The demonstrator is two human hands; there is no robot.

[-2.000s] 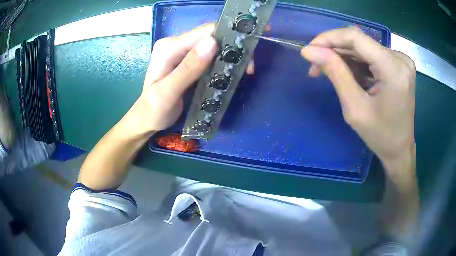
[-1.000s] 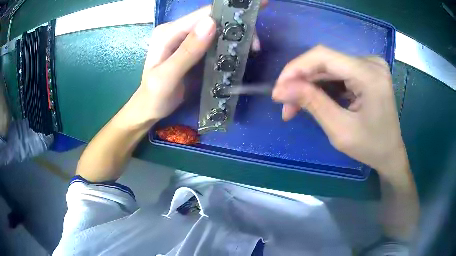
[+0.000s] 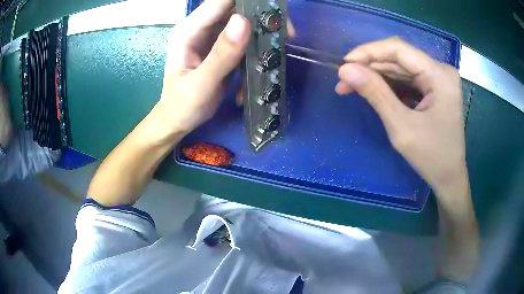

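My left hand (image 3: pixel 201 72) grips a long grey strip carrier (image 3: pixel 251 86) by its upper part, nearly upright in the picture, above the tray. A row of several round black coil parts (image 3: pixel 272 93) runs along it, with small pale bits between them. The strip's top end is cut off by the picture's edge. My right hand (image 3: pixel 402 97) holds thin tweezers (image 3: pixel 313 58) like a pen. They point left at the strip's right edge, near the upper coil parts. Whether the tips touch the strip cannot be told.
The blue tray (image 3: pixel 299 185) lies under both hands, with tiny specks on it. An orange-red clump of wire scraps (image 3: pixel 207 154) lies in its near left corner. Stacked black strips (image 3: pixel 43 86) lie at the left on the green bench (image 3: pixel 115 86), near another person's sleeve (image 3: pixel 26 155).
The strip has turned from slanted to nearly upright and its lower end has shifted right. The tweezers moved down along the strip, then back up. Both hands keep their hold.
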